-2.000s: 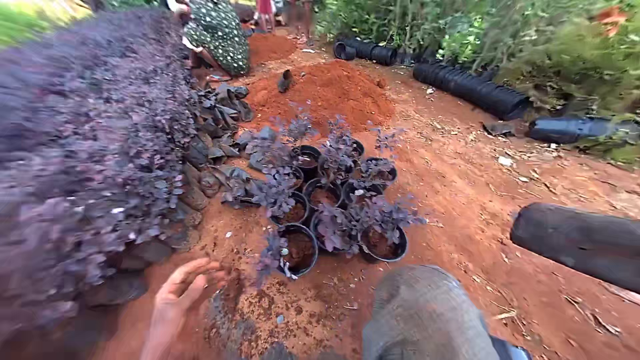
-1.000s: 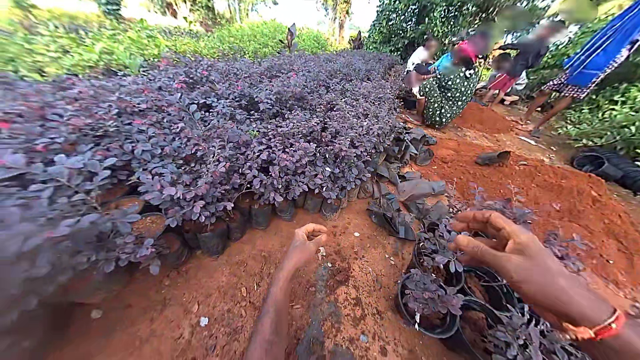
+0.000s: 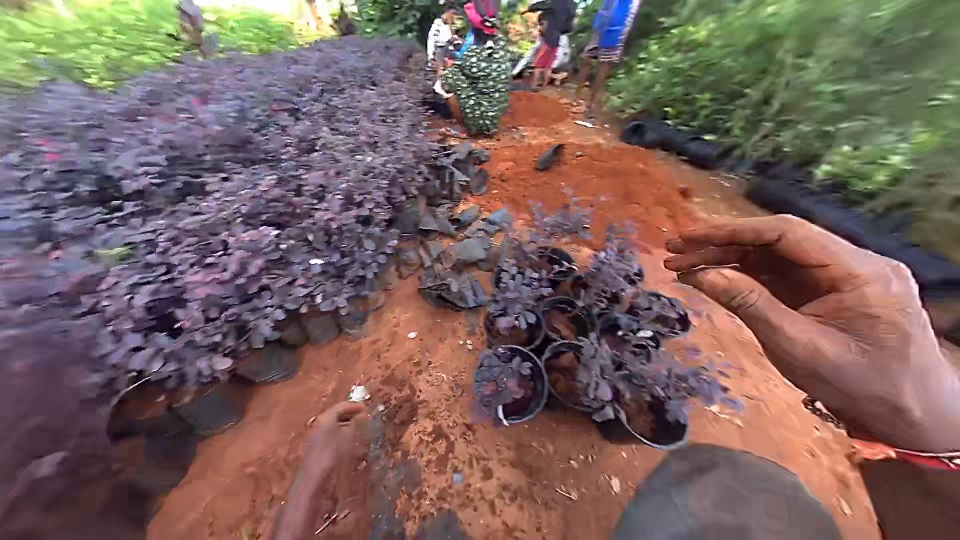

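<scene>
My right hand (image 3: 817, 322) is raised at the right, its fingers apart from the thumb with nothing between them. Left of it stands a cluster of black plastic pots (image 3: 517, 386) holding soil and purple-leaved seedlings (image 3: 604, 367). My left hand (image 3: 345, 435), blurred, is low at the centre left over the red soil; nothing shows in it, and its fingers look loosely curled. It touches no pot. A dense bed of purple-leaved plants (image 3: 247, 225) in black bags fills the left side.
Empty black nursery bags (image 3: 454, 289) lie between bed and pots. Beyond is a mound of red soil (image 3: 592, 184) with a dark object (image 3: 550, 157) on it. Black pots in rows (image 3: 817, 202) line the right edge. Several people (image 3: 484, 82) are at the back. A knee (image 3: 727, 499) shows below.
The view has swung left, then partly back right. My right hand, out of view two seconds ago, was near the pots one second ago and now appears right of them, larger.
</scene>
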